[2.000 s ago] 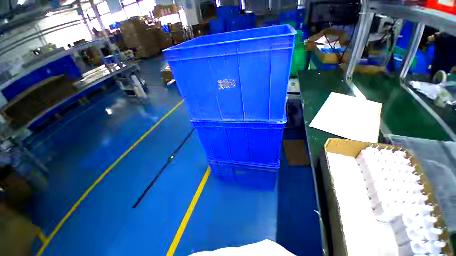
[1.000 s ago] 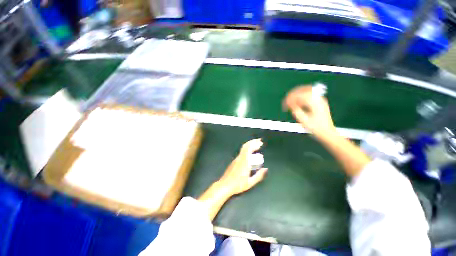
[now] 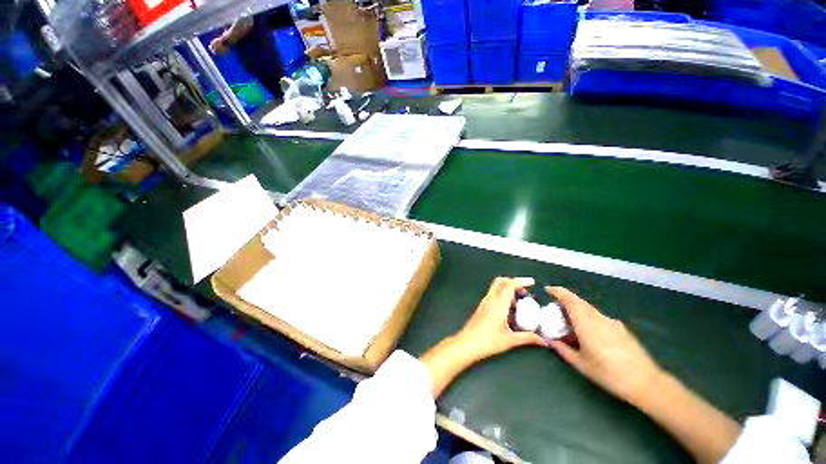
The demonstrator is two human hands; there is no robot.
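My left hand (image 3: 495,323) and my right hand (image 3: 602,343) meet over the dark green bench, right of the carton. Small white dropper bottles (image 3: 540,319) are held between them; the fingers partly cover them, and I cannot tell exactly how many each hand grips. The open brown carton (image 3: 418,288) stands at the left, its inside mostly white, with bottle tops along its far edge. Several white dropper bottles (image 3: 791,332) stand together at the right edge of the view.
A white divider sheet (image 3: 228,227) lies left of the carton. A plastic-wrapped stack (image 3: 385,163) lies behind it across the green conveyor (image 3: 580,195). A blue tote (image 3: 136,362) is at lower left. A white block (image 3: 794,410) lies at right. A metal post stands at upper left.
The right hand has come back from over the conveyor to the left hand, and both now hold bottles together. The view has shifted, showing more bottles at the right.
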